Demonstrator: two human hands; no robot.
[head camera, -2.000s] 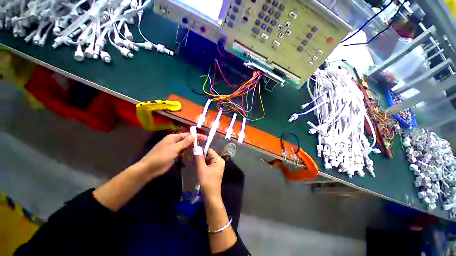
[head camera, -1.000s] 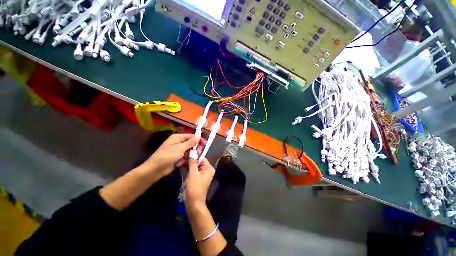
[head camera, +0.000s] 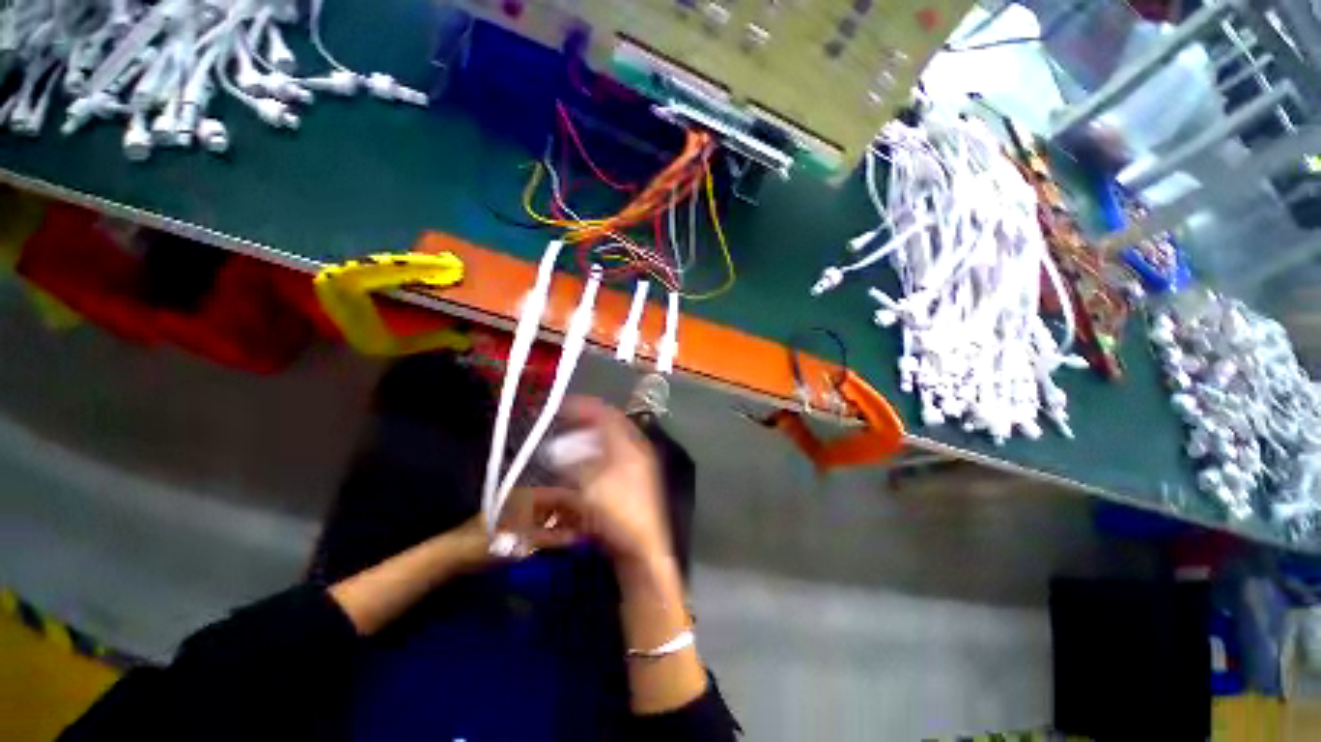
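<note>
A white cable assembly (head camera: 507, 413) hangs in a narrow V from the two left stubs of the orange fixture strip (head camera: 739, 351). Its lower end is at my left hand (head camera: 490, 542), whose fingers close on it. My right hand (head camera: 620, 486) is blurred, raised just right of my left hand. A pale blurred piece shows at its fingers; whether it is gripped I cannot tell. The two right stubs (head camera: 668, 334) carry no hanging cable. Thin coloured wires (head camera: 652, 218) run from the strip to the tester (head camera: 782, 65).
A yellow clamp (head camera: 380, 297) is at the strip's left end, an orange clamp (head camera: 866, 428) at its right. White cables (head camera: 174, 73) spread at upper left. A white cable bundle (head camera: 971, 276) lies right of the tester, with small white parts (head camera: 1239, 399) beyond on the green bench (head camera: 362, 189).
Both hands have moved down from the strip. The cable at the two left stubs now stretches down in a long V. The right hand has turned and blurred. The view has shifted, showing less of the tester.
</note>
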